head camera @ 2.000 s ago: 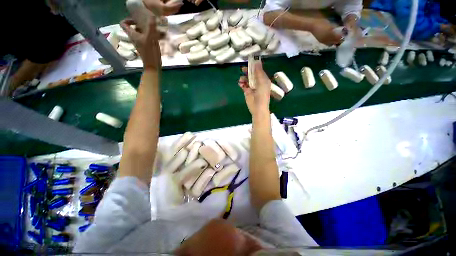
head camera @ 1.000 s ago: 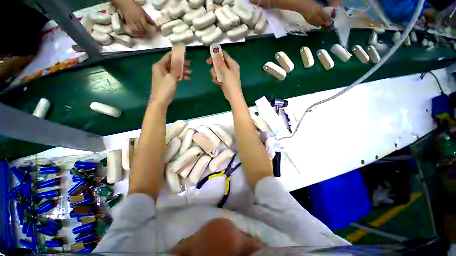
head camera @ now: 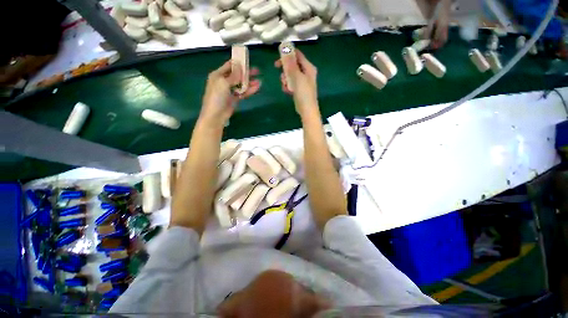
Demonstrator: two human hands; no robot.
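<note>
My left hand (head camera: 219, 93) holds an off-white oblong plastic-cased unit (head camera: 240, 65) upright over the dark green conveyor belt (head camera: 268, 118). A small dark mark shows near its lower end. My right hand (head camera: 303, 81) holds a second unit (head camera: 287, 61) with a small dark port at its top end. The two units are apart. A pile of similar units (head camera: 263, 166) lies on the near bench between my forearms. Pliers with yellow-and-black handles (head camera: 288, 217) lie beside the pile.
A larger heap of units (head camera: 268, 15) lies beyond the belt. Several units (head camera: 372, 76) rest on the belt. Blue cells (head camera: 70, 216) lie at left. A grey post (head camera: 68, 143) and a pale hose (head camera: 473, 96) cross the view. Another person's hand (head camera: 436, 28) is at top right.
Over the last second, both hands stay raised over the belt with a unit each. The unit in my left hand now shows a dark mark low down. The other person's hand at the far heap has gone.
</note>
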